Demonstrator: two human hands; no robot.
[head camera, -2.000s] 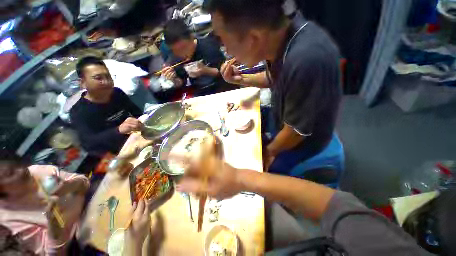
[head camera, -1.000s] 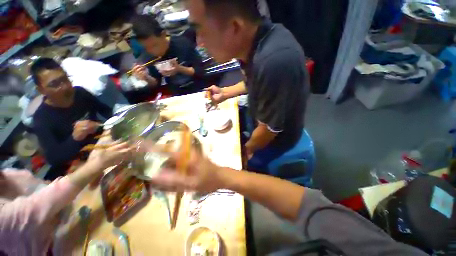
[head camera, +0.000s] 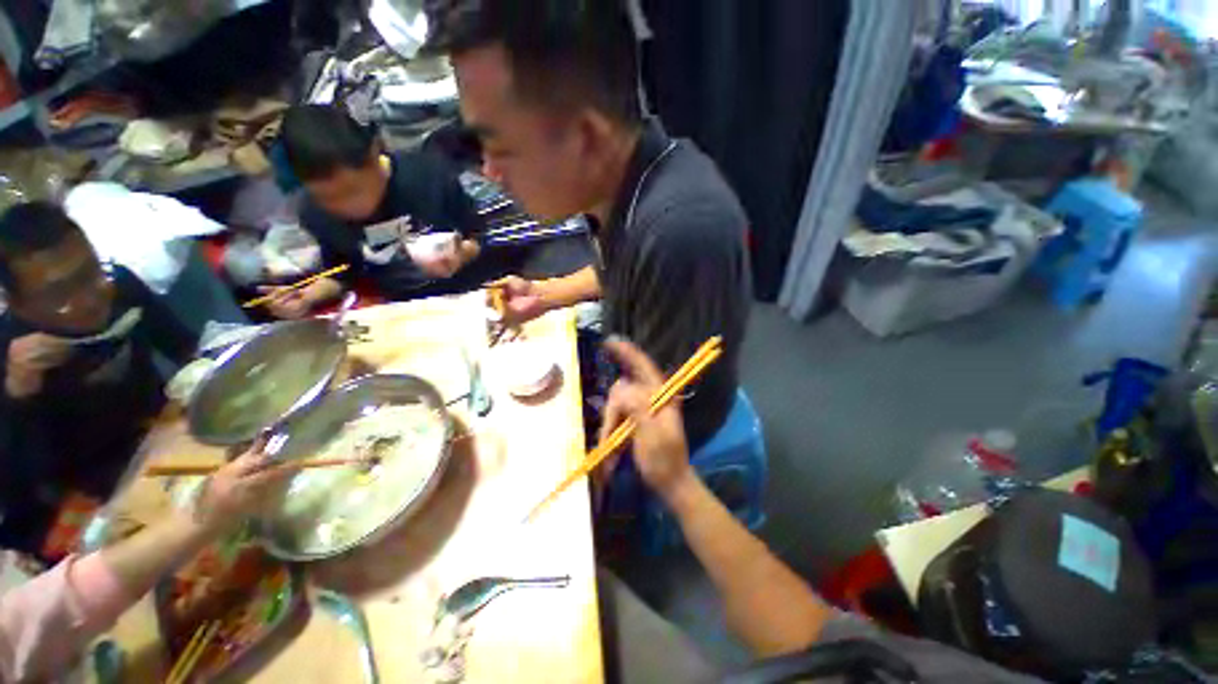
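Observation:
My right hand, bare below a grey sleeve, is raised near the table's right edge. It holds a pair of yellow-orange chopsticks, thin tips pointing down and left over the tabletop. My left hand is not in view. The near metal pot holds milky white soup. Another person's hand in a pink sleeve holds chopsticks over it. A shiny spoon lies on the light wood table beside scraps.
A second metal pot with greenish broth stands behind. A stir-fry tray is lower left. A person in dark grey sits on a blue stool. Two others sit behind. A dark round container is at right, a cloth-filled bin farther back.
My right hand has moved from over the near pot to beyond the table's right edge, chopsticks still held. The view has shifted right. The white bowl is out of view and the shiny spoon now shows.

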